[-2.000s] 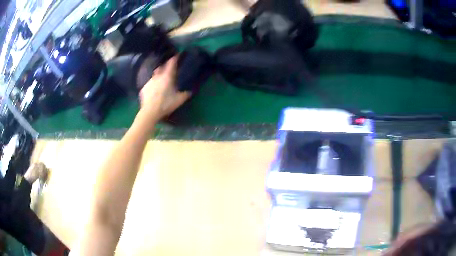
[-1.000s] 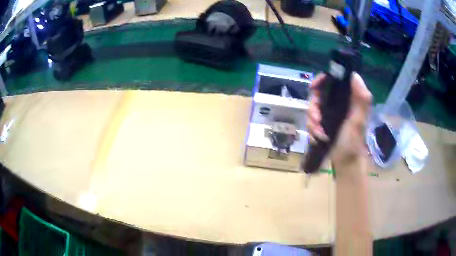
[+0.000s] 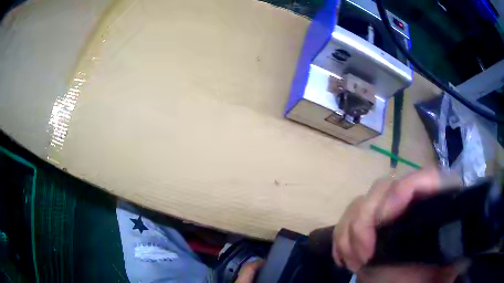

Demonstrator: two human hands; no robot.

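My right hand [image 3: 365, 226] grips the black electric screwdriver [image 3: 420, 232] at the lower right, blurred. The screwdriver lies nearly level, its narrow end pointing left at the black appliance unit [image 3: 282, 251]. The unit is at the bench edge over my lap, cut off by the bottom of the picture. My left hand [image 3: 250, 272] shows only as a small part at the unit's round head and holds it. The bit tip and any screw are not visible. The silver-white screw feeder [image 3: 359, 58] with blue-violet sides stands on the bench above.
The tan bench [image 3: 193, 116] has a curved front edge. A green strip [image 3: 395, 157] lies right of the feeder, near a clear plastic bag [image 3: 450, 132] with black pieces. A black cord [image 3: 423, 69] crosses the upper right. A green crate [image 3: 33, 221] is at the lower left.
The view has tilted and moved down toward the bench edge. My right hand has brought the screwdriver from beside the feeder down to the unit, which has come into view with my left hand.
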